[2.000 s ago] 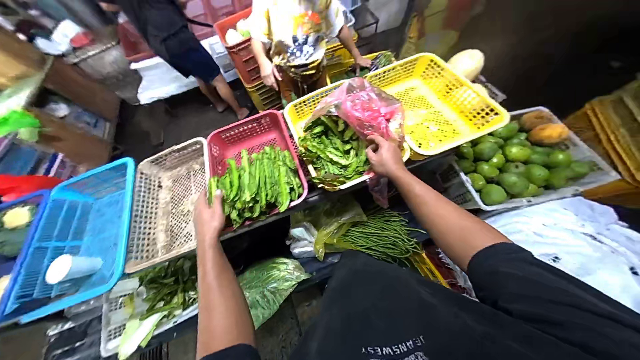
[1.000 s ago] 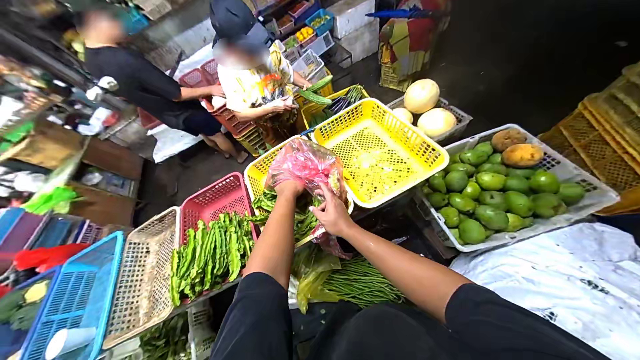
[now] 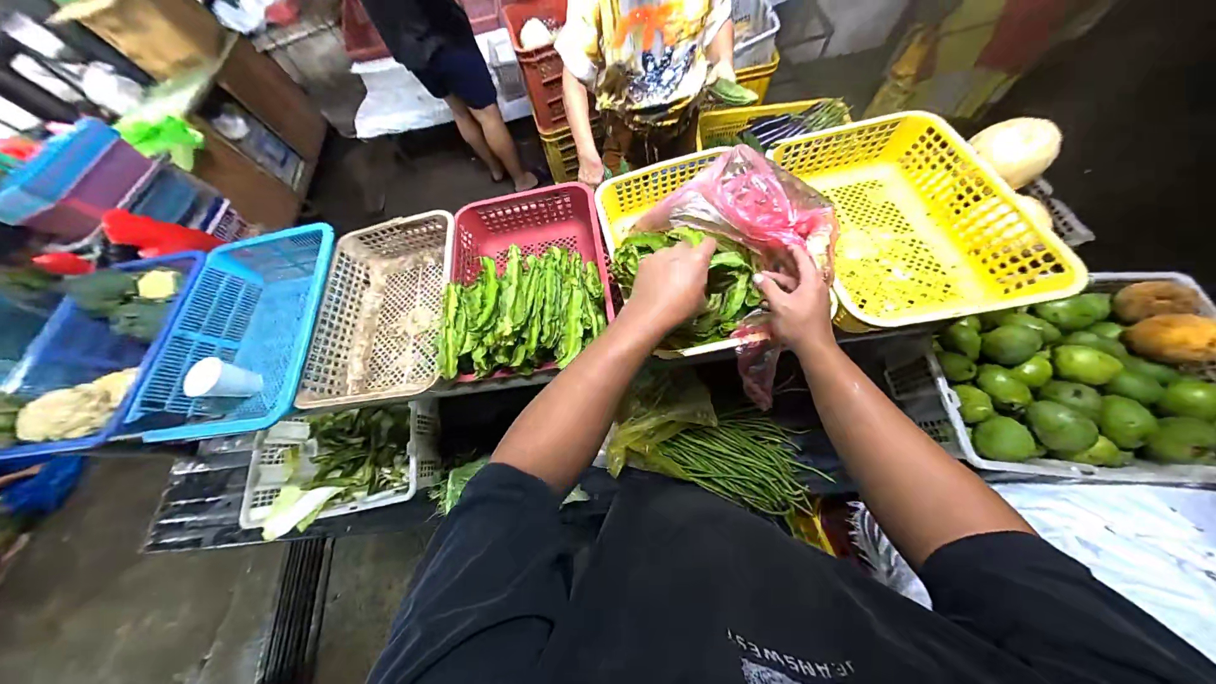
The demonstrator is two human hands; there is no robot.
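My left hand [image 3: 676, 283] is closed on green winged beans [image 3: 727, 304] in a yellow plastic basket [image 3: 638, 187]; its fingertips are partly hidden among them. Beside it, my right hand [image 3: 798, 296] grips the gathered edge of a pink and clear plastic bag [image 3: 755, 199], which lies over the beans and hangs past the basket's front rim. Directly left stands a red plastic basket [image 3: 532, 215] with a row of winged beans [image 3: 522, 313]. An adjoining yellow basket [image 3: 879, 204] on the right holds small green scraps.
Farther left are a beige basket [image 3: 385, 313], a blue basket [image 3: 271, 285] with a white cup [image 3: 221, 380], and cauliflower [image 3: 76, 407]. Green mangoes [image 3: 1064, 414] fill a crate at right. Long beans [image 3: 741, 465] lie below. Across the baskets stands a person [image 3: 655, 66]; another person [image 3: 442, 57] is behind.
Two seconds ago my left hand was at the winged beans in the red basket; now it is in the yellow basket. The bag has stayed with my right hand. The view has tilted down since one second ago.
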